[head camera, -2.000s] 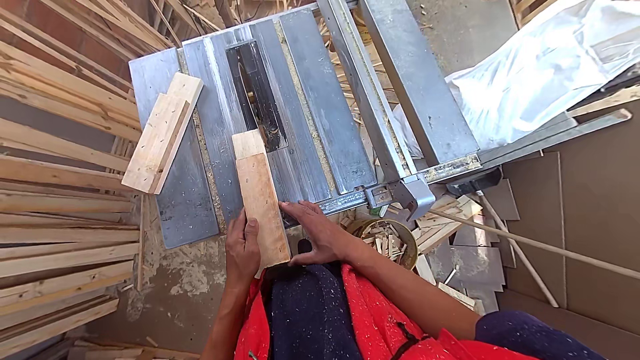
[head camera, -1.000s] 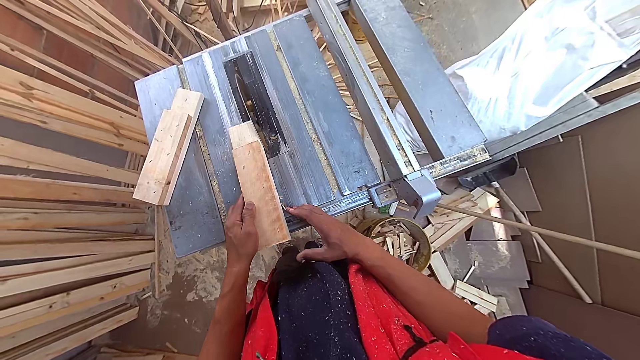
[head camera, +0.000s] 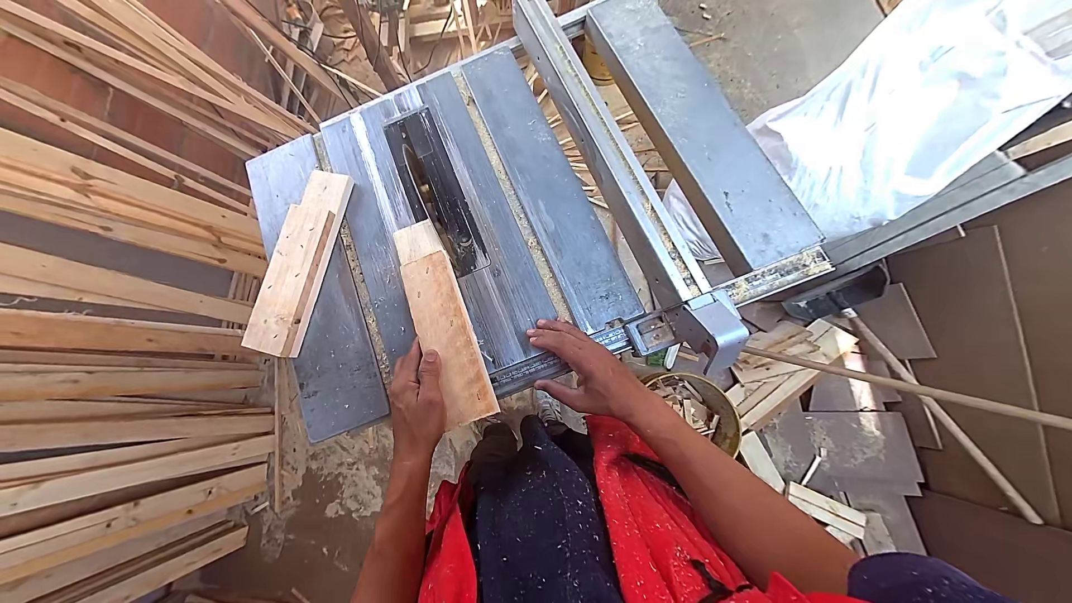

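Observation:
A wooden block with a narrower, paler end lies over the front edge of the table saw's metal top, its narrow end beside the blade slot. My left hand grips the block's near left side, thumb on top. My right hand rests at the table's front edge, right of the block, fingers apart and holding nothing. The saw blade shows in its dark insert, just beyond the block; whether it turns I cannot tell. Two stacked wood pieces lie on the table's left part.
The rip fence crosses the table at the right. Long wooden boards are stacked at the left. A bucket of offcuts stands below the front rail, with scraps on the floor. White sheeting lies at the upper right.
My right hand has moved away from the block to the table's front edge. My left hand keeps its hold on the block.

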